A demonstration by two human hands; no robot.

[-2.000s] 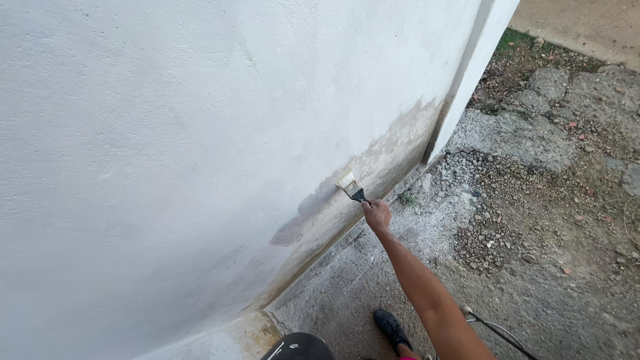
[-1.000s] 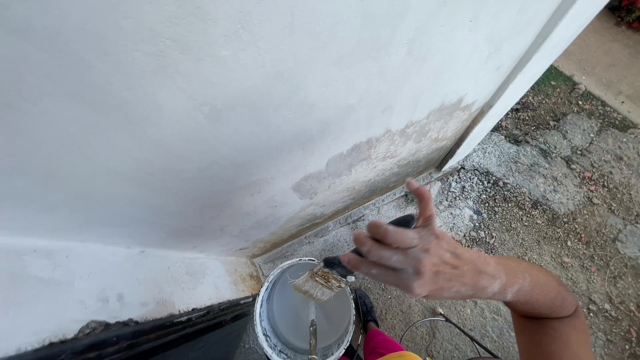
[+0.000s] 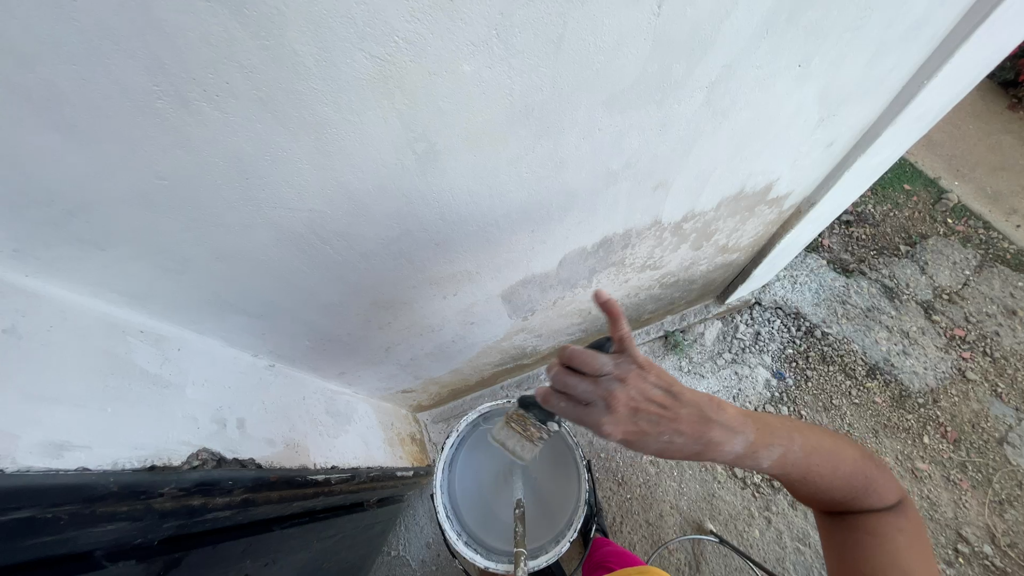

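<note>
My right hand (image 3: 612, 392) grips the black handle of a paintbrush (image 3: 522, 434), its index finger pointing away from the handle. The brush's pale, wet-looking bristles hang over the open bucket (image 3: 445, 528) of thin whitish liquid. A stick (image 3: 520, 532) stands in that liquid and leans on the near side. Beyond the bucket rises a white-painted wall (image 3: 384, 176), with a worn, brownish-grey damp patch (image 3: 640, 264) along its lower part. My left hand is not in view.
A black ledge (image 3: 200, 512) juts in at lower left beside a low white wall section (image 3: 160, 384). Gravelly ground (image 3: 864, 384) lies at right, past a white pillar edge (image 3: 880, 152). A cable or hose (image 3: 704, 538) curves near my pink-clad leg (image 3: 610, 556).
Two seconds ago the brush was against the wall's damp patch; my right hand has since brought it back over the bucket. The view has swung toward the bucket.
</note>
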